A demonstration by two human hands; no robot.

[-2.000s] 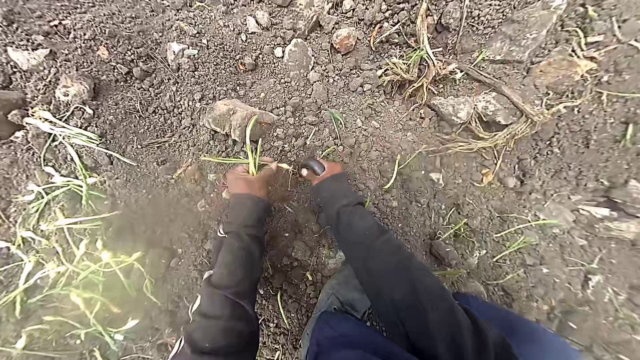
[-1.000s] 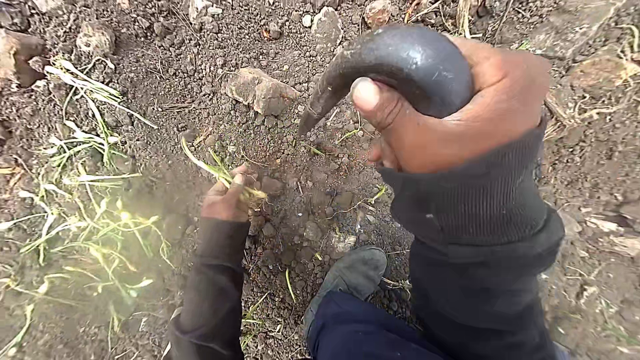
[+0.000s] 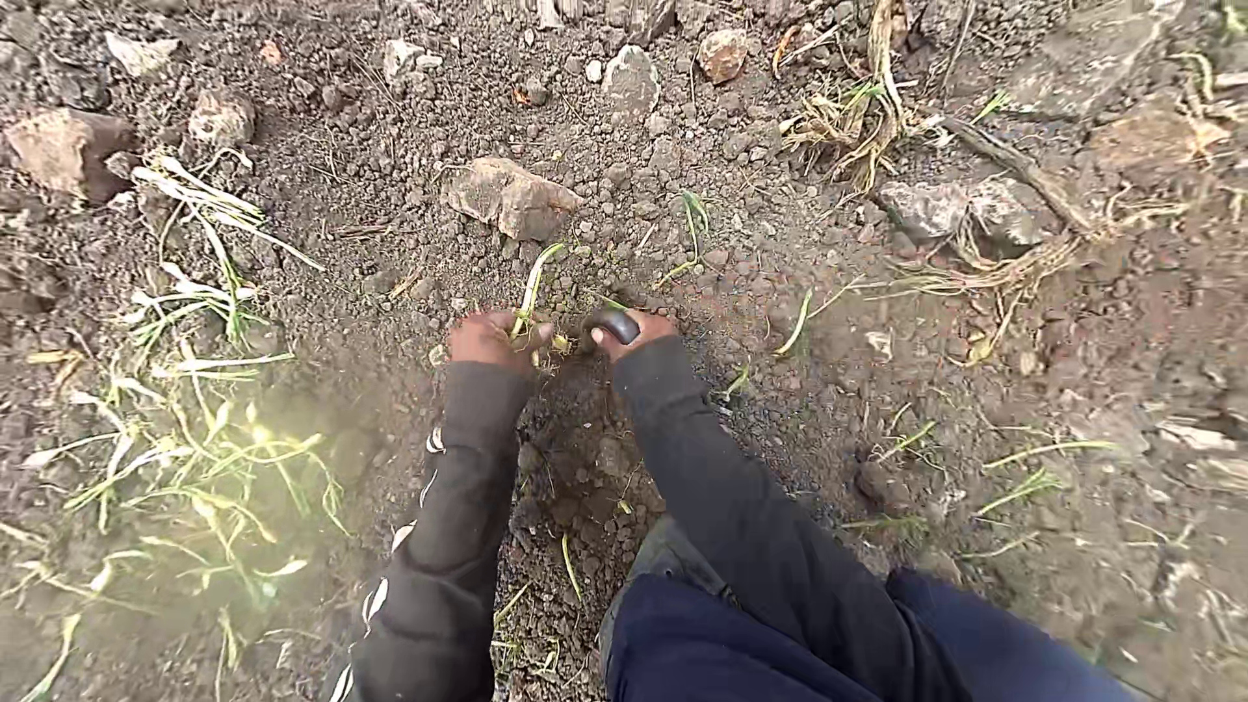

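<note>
Low over the soil, my left hand [image 3: 495, 341] grips a small green seedling [image 3: 534, 283] with a pale base, its leaves pointing up. Just to its right, my right hand [image 3: 636, 331] is closed around a dark, curved, horn-like tool [image 3: 612, 326], with its lower end hidden at the ground. The two hands are close together, above loose dark earth. Many similar pale-stemmed seedlings [image 3: 214, 468] lie scattered on the soil at the left.
A tan rock [image 3: 512, 198] lies just beyond my hands. Dry roots and a stalk [image 3: 1024, 175] lie at the upper right beside a grey stone [image 3: 960, 210]. A shoe [image 3: 673, 556] and blue-clad legs are below my arms.
My right hand, raised near the camera with the curved tool a second ago, is now down at the soil beside my left hand. My left hand still holds green plant material.
</note>
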